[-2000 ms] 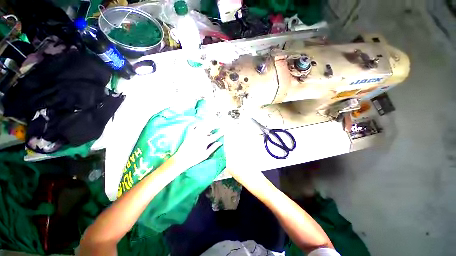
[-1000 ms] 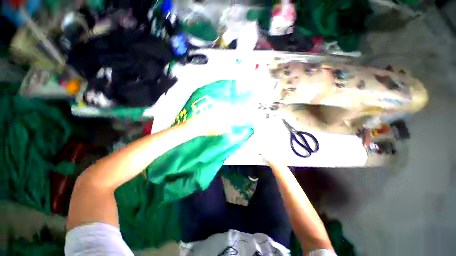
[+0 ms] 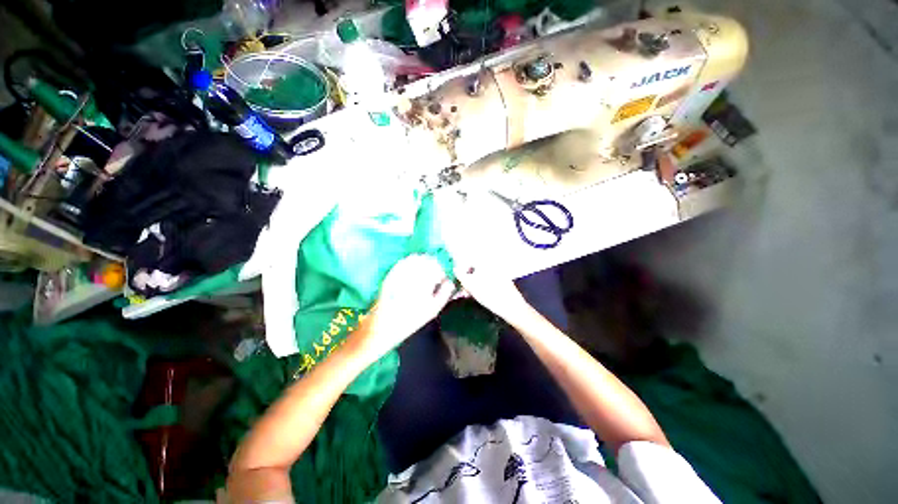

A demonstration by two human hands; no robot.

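A green garment (image 3: pixel 340 246) with yellow lettering lies on the white table in front of the machine's needle area (image 3: pixel 445 177) and hangs off the front edge. My left hand (image 3: pixel 416 287) holds its right edge near the table's front. My right hand (image 3: pixel 481 287) is close beside it with the fingertips at the same edge; glare hides the exact grip. The cream sewing machine (image 3: pixel 581 84) marked JACK spans the back right. Dark-handled scissors (image 3: pixel 542 222) lie on the table right of the needle area.
A black garment (image 3: pixel 187 202) lies at the left. A blue-capped bottle (image 3: pixel 241 120), a small black ring (image 3: pixel 307 143) and a round basin (image 3: pixel 279 87) stand behind. A clear bottle with a green cap (image 3: pixel 356 59) is beside the machine. Green cloth heaps (image 3: pixel 69 404) lie below left.
The garment has been drawn toward me. My left hand has come back to the table's front edge, and my right hand has risen to meet it at the cloth. The view has shifted.
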